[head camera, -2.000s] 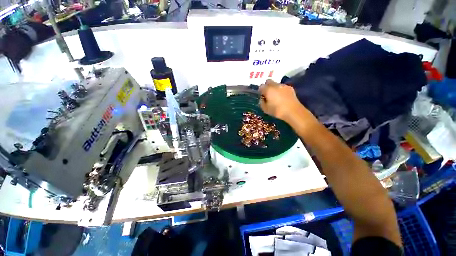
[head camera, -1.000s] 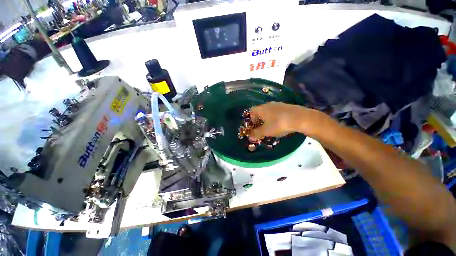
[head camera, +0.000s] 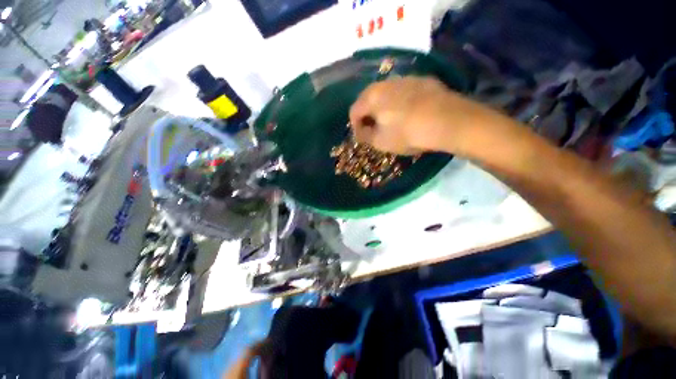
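The wide dark green feeder bowl (head camera: 296, 111) holds a heap of small copper-gold buttons (head camera: 370, 166) near its middle. My bare right hand (head camera: 393, 115) is over the bowl, just behind the heap, with its fingers curled. Whether buttons are in its fingers cannot be told. One button (head camera: 386, 65) lies at the bowl's back. The silver feeding mechanism (head camera: 222, 185) stands left of the bowl, blurred. A small blurred skin-coloured part, perhaps my left hand (head camera: 246, 363), shows at the bottom edge, mostly cut off.
The sewing machine head (head camera: 111, 215) stands at the left. A black bottle with a yellow band (head camera: 219, 100) is behind the mechanism. Dark cloth (head camera: 556, 92) is heaped at the right. A blue crate (head camera: 489, 281) with white-grey pieces is below the table's front edge.
The view has tilted and shifted. My right hand has lifted back from the button heap, where its fingers were among the buttons. A skin-coloured part has appeared at the bottom edge.
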